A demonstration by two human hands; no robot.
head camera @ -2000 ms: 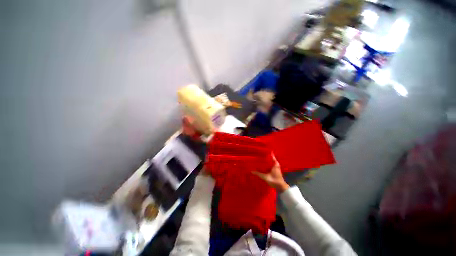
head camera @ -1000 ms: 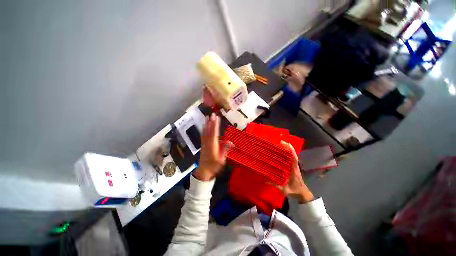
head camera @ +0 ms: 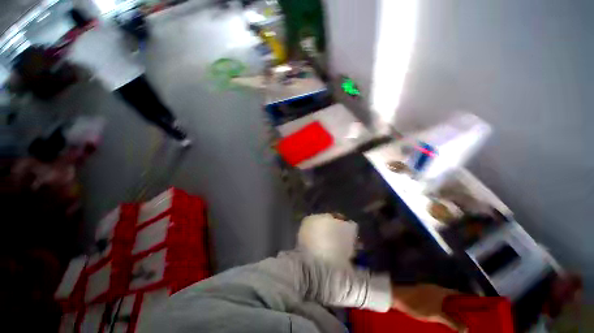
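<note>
The frame is blurred. My left hand is at the bottom right edge, its fingers against a stack of red pieces that the frame cuts off. More red shows under my wrist. My right hand is not in view. A flat red stack lies on a low pale side table. The white setting machine stands on the white-topped table, with round parts bowls beside it.
Red bundles with pale faces stand in rows on the floor at lower left. A black phone lies on something white at right. A cream crumpled thing is beside my sleeve. A person is upright at upper left.
The view has swung left, bringing the side table, floor bundles and person into view. The red stack has moved to the bottom right edge, and my right hand has left the frame.
</note>
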